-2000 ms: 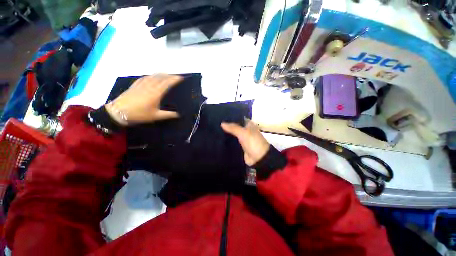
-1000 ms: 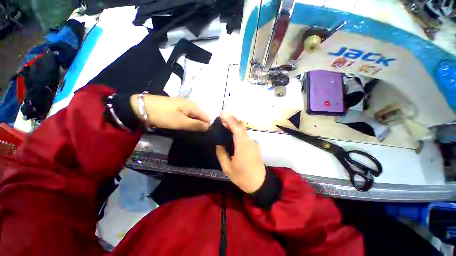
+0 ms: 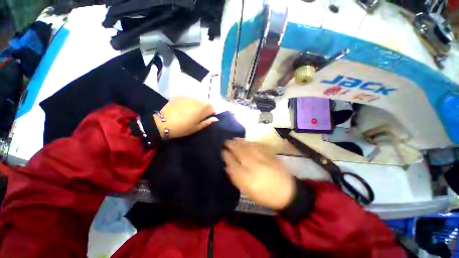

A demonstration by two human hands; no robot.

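Observation:
A black cloth piece (image 3: 194,174) lies over the table's front edge, and its far corner is near the needle area of the sewing machine (image 3: 322,55). My left hand (image 3: 186,118) is on the cloth's far left edge, fingertips pinching it. My right hand (image 3: 259,174) lies on the cloth's right side, fingers bent over it; its grip underneath is hidden. The presser foot (image 3: 244,98) is just beyond the cloth corner; whether they touch is unclear. Black scissors (image 3: 324,164) lie right of my right hand.
A black panel (image 3: 95,90) lies on the left. Dark cloth pieces (image 3: 156,20) and a white-grey strip (image 3: 168,65) lie at the back. A purple phone (image 3: 313,115) and scraps (image 3: 347,146) are under the machine arm. A blue basket (image 3: 430,227) is at lower right.
The small folded cloth held between both hands is now spread flatter and closer to the needle. My left hand has moved onto its far edge. The view has shifted, with the machine nearer.

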